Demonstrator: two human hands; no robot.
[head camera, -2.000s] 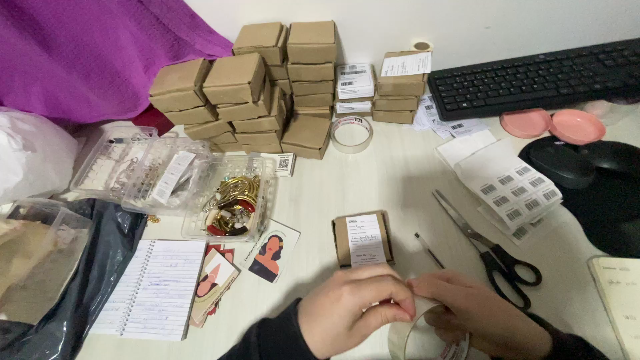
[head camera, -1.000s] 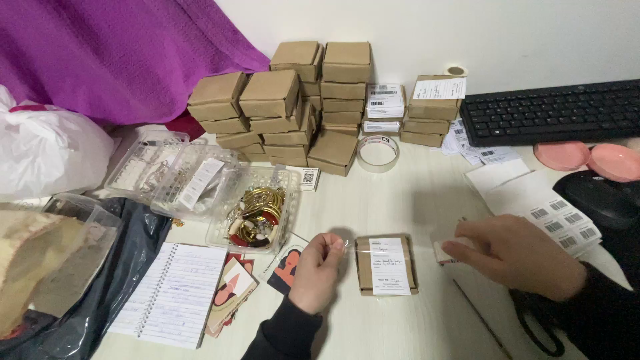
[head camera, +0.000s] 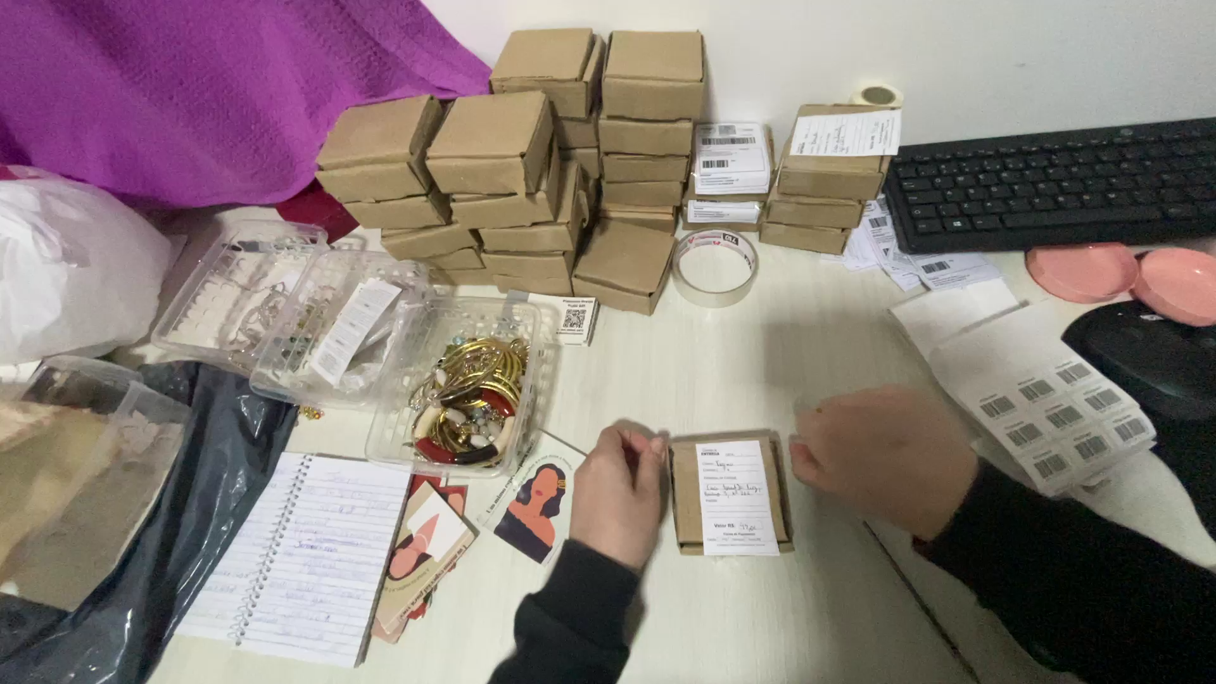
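A small cardboard box (head camera: 684, 494) lies flat before me, a paper slip with handwriting (head camera: 739, 499) on its top. My left hand (head camera: 622, 494) is at the box's left edge, thumb and fingertips pinched together; whether clear tape is between them I cannot tell. At the right edge, my right hand (head camera: 879, 456) has its fingers curled, and their tips are mostly hidden. A roll of clear tape (head camera: 714, 269) stands behind the box, near the stacked cardboard boxes (head camera: 489, 142). Part of a thin dark object (head camera: 917, 603) shows beside my right sleeve.
Clear plastic containers (head camera: 380, 427) with bangles and jewellery, a spiral notebook (head camera: 285, 560) and illustrated cards (head camera: 532, 503) lie left. Labelled boxes (head camera: 826, 180) stand at the back. On the right are a black keyboard (head camera: 1054, 180), barcode sticker sheets (head camera: 1054, 399), pink dishes (head camera: 1083, 273) and a black mouse (head camera: 1149, 351).
Two seconds ago both hands were together at a tape roll in front of the box. They then moved apart, and my right hand has since come in to the box's right edge.
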